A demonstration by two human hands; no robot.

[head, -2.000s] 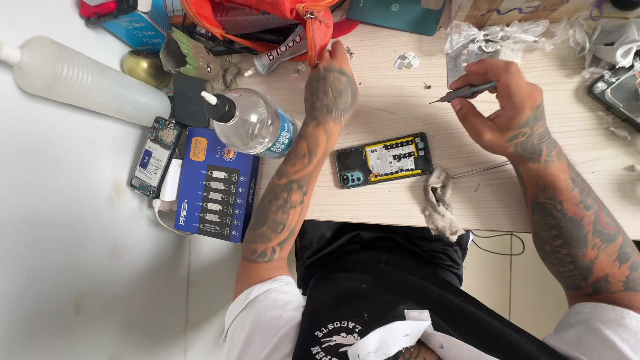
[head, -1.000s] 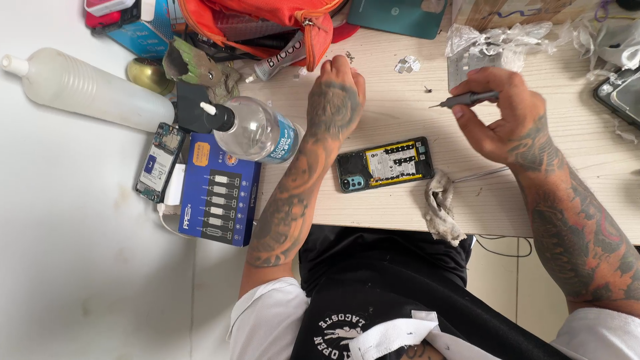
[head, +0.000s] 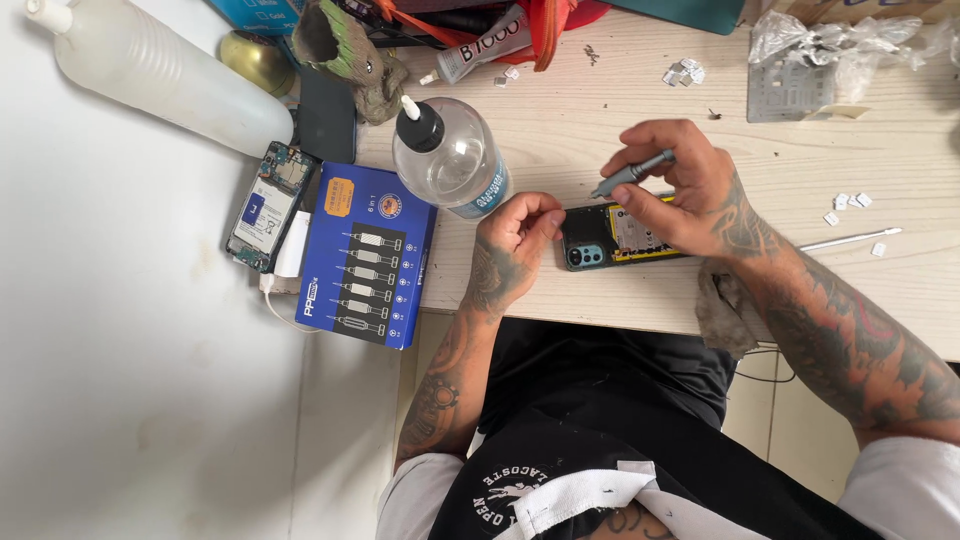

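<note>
An opened smartphone [head: 589, 229] lies on the wooden table near its front edge, its yellow-edged battery partly covered by my right hand. My right hand [head: 675, 180] holds a small grey precision screwdriver [head: 634, 174] above the phone, tip pointing left and down. At the phone's upper left corner is my left hand [head: 517, 244], thumb and forefinger together; whether something small is pinched there cannot be seen. A clear plastic bottle with a black cap [head: 454, 161] stands just behind that hand. A grey rag [head: 724, 307] hangs over the table edge, right of the phone.
A blue screwdriver set box [head: 367, 255] and a second opened phone [head: 271, 206] lie at the left. Behind are a glue tube [head: 484, 45], an orange bag [head: 555, 30] and a metal stencil [head: 787, 90]. A white stick [head: 851, 240] and small white pieces lie at the right.
My left hand has come down from near the glue tube to the phone's left end. My right hand has moved left and down with the screwdriver, over the phone.
</note>
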